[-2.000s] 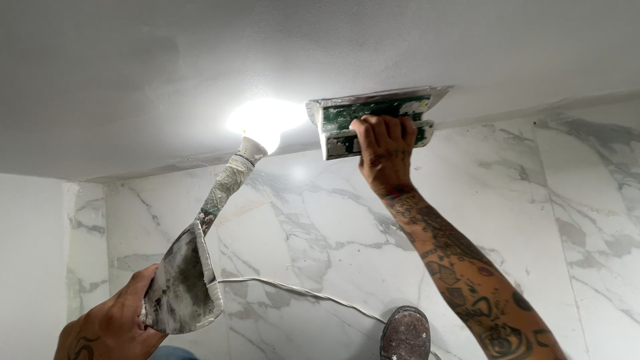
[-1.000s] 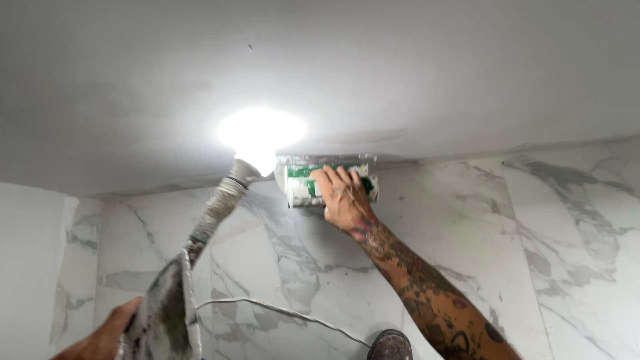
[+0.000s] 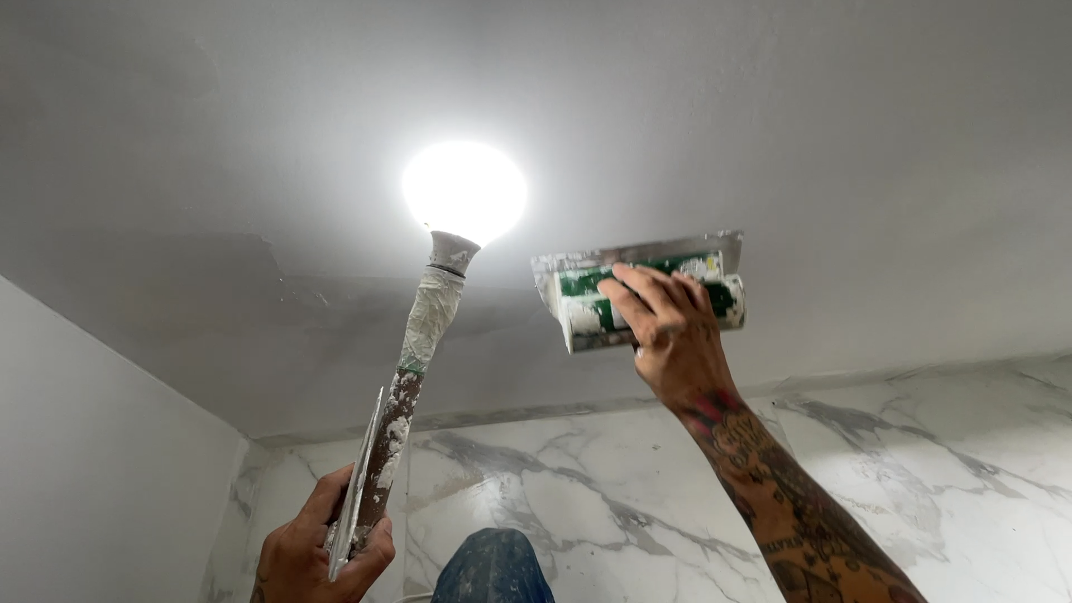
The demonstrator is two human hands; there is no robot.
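My right hand grips a wide plastering trowel with a green and white, compound-smeared handle; its metal blade lies against or very close to the grey ceiling. At lower left, my left hand is closed around the bottom of a plaster-crusted stick together with a thin metal blade or plate, seen nearly edge-on. Tape wraps the stick's upper part, and a lit bulb in a socket tops it, left of the trowel and near the ceiling.
Marble-patterned wall panels meet the ceiling beyond my hands. A plain white wall stands at the left. My knee in blue trousers shows at the bottom. A ragged-edged patch marks the ceiling left of the bulb.
The view has tilted up toward the ceiling. The trowel has moved from the ceiling-wall edge out onto the ceiling. The plate in my left hand has turned from broad-side to nearly edge-on.
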